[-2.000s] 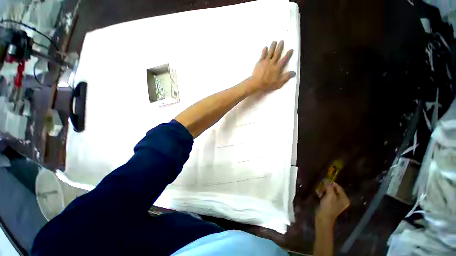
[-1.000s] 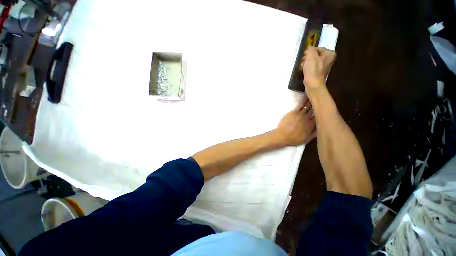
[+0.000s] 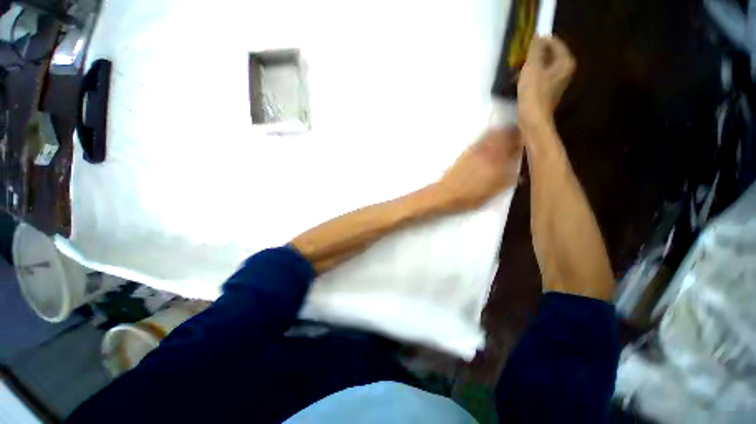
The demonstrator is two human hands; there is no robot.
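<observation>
The stack of white sheets (image 3: pixel 182 174) lies on the dark table. My left hand (image 3: pixel 491 161) is blurred at its right edge, low against the sheets; its fingertips are unclear beside my right wrist. My right hand (image 3: pixel 547 70) has curled fingers just past the same edge, beside a dark weight with a yellow-brass handle (image 3: pixel 504 70). Whether its fingertips hold anything is hidden. The weight lies along the stack's right edge, cut off by the top of the picture. A small open pin box (image 3: pixel 282 91) sits on the stack.
A black handled block (image 3: pixel 98 112) stands at the stack's left edge. A small box (image 3: pixel 43 139) is on the table (image 3: pixel 622 124) at far left. Two cream buckets (image 3: pixel 50 277) (image 3: pixel 128 348) stand below left. White offcuts (image 3: pixel 705 306) are heaped at lower right.
The brass-handled weight came from the right of the table onto the stack's edge with my right hand. My left hand moved down along the edge from its spread, flat position. The view has shifted.
</observation>
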